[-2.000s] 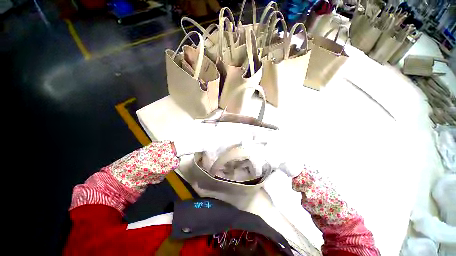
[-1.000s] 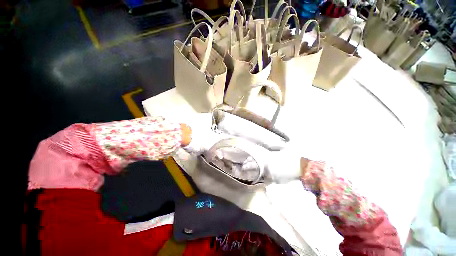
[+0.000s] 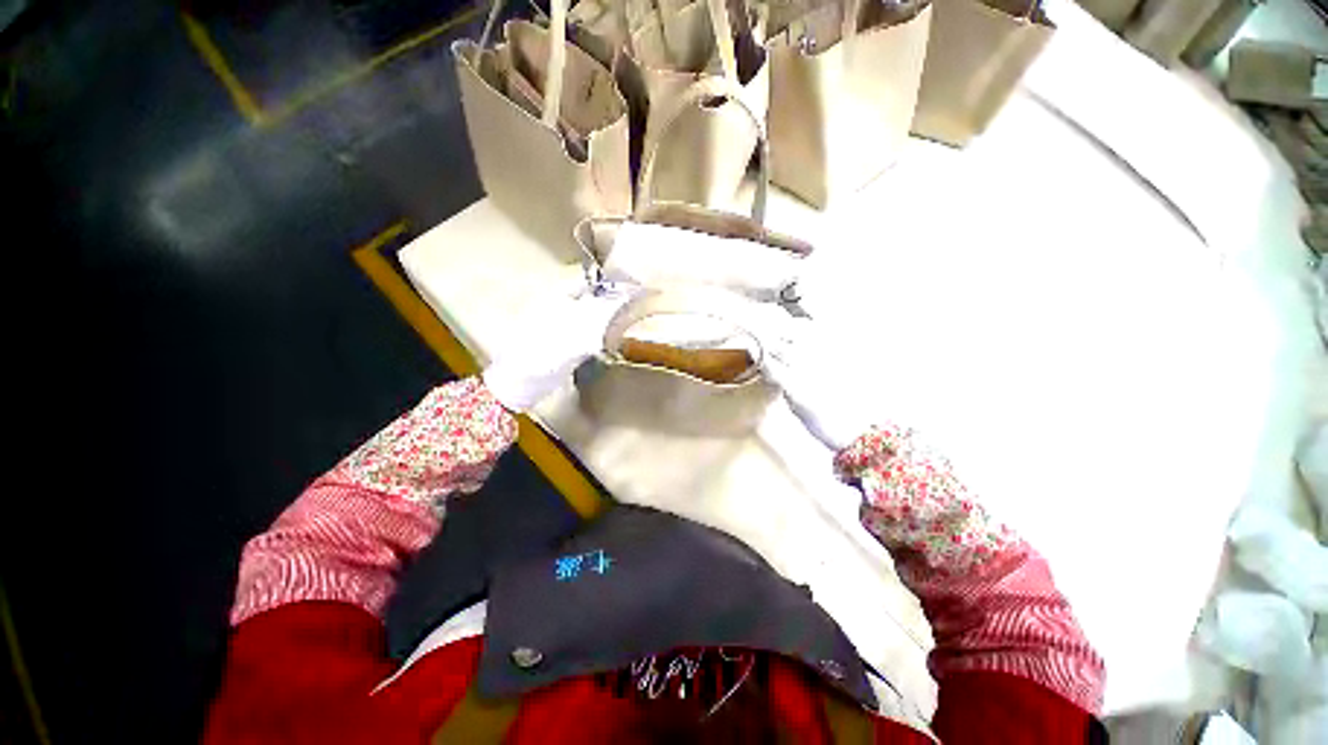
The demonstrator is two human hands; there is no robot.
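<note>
A beige tote bag (image 3: 677, 399) stands on the white-covered table at its near edge, mouth up. One thin handle loop rises behind the mouth and another lies at the near side. A tan-brown strip shows inside the opening, with pale lining behind it. My left hand (image 3: 542, 349), in a white glove, is at the bag's left side. My right hand (image 3: 801, 364), in a white glove, is at its right side and blends into the white table. The fingers of both hands are washed out by glare.
Several finished beige totes (image 3: 546, 138) stand in rows at the far left of the table. White crumpled stuffing paper (image 3: 1274, 560) lies at the right edge. A beige stack (image 3: 1274, 70) is at the far right. Dark floor with yellow lines (image 3: 423, 309) is at left.
The view has tipped down. The crumpled white stuffing seen in the bag's mouth before no longer shows; a tan-brown strip shows there now. My left forearm has swung lower, and both hands are at the bag's sides.
</note>
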